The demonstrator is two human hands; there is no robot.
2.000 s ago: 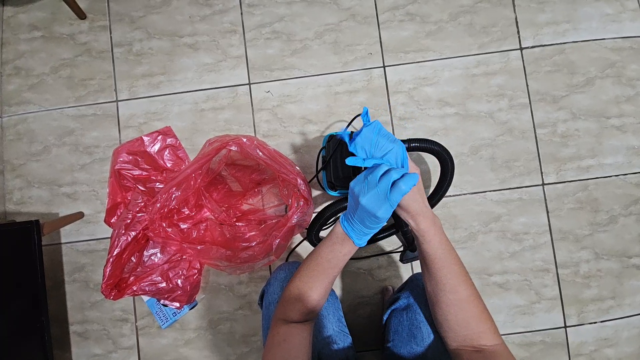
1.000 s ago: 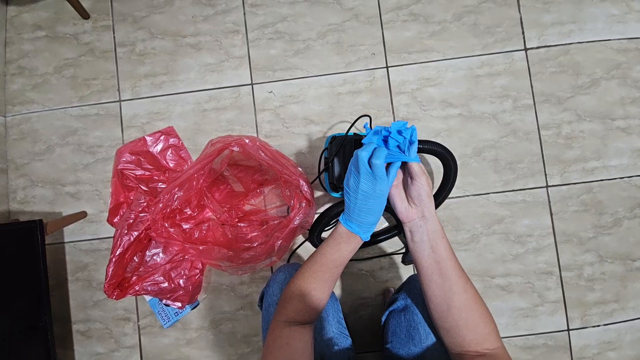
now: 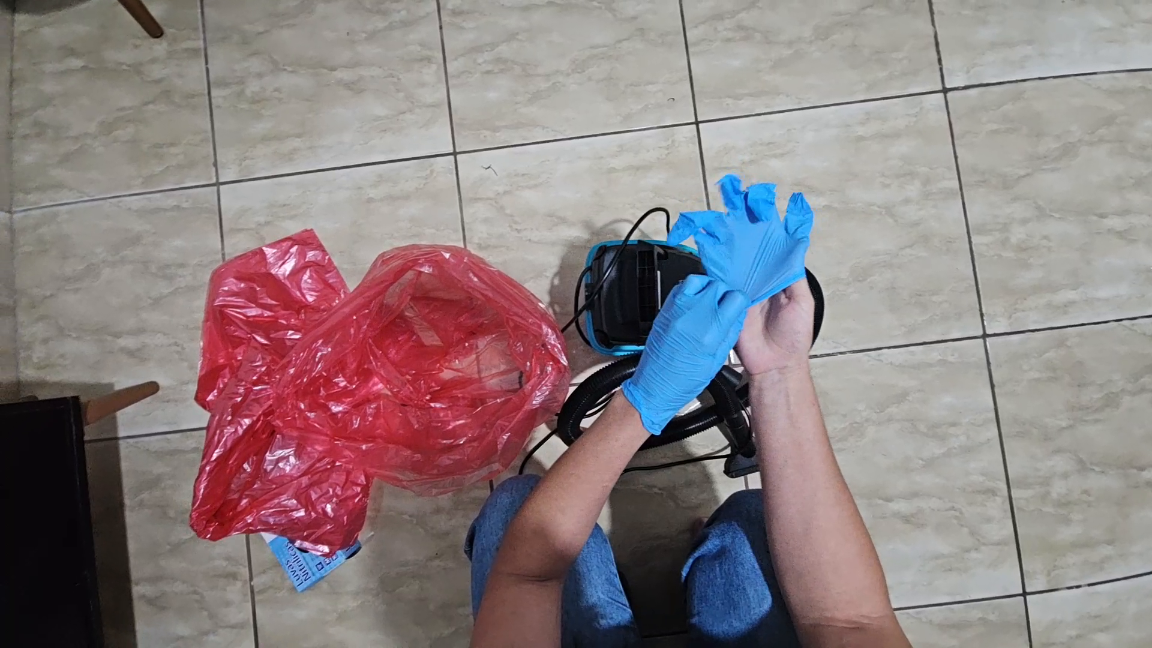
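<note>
My left hand (image 3: 688, 346) wears a blue nitrile glove, and its fingers pinch the cuff of a second blue nitrile glove (image 3: 756, 243). That second glove covers the fingers of my right hand (image 3: 778, 328), while the palm and wrist show bare below the cuff. The glove's finger ends are crumpled and bent. My right hand's fingers are hidden inside it. Beneath both hands, a black and blue vacuum cleaner (image 3: 630, 297) rests on the floor with its black corrugated hose (image 3: 589, 400) coiled beside it.
Left of the vacuum cleaner, a translucent red plastic bag (image 3: 423, 369) lies spread on the tiled floor (image 3: 558, 189). A blue printed box (image 3: 306, 562) sticks out from under it. A dark piece of furniture (image 3: 45, 522) stands at the left edge. A thin black cable (image 3: 621, 256) loops over the vacuum cleaner.
The second glove was bunched over my right hand's fingers one second ago; now it is spread out, with its fingers fanned. My left hand has moved down to its cuff.
</note>
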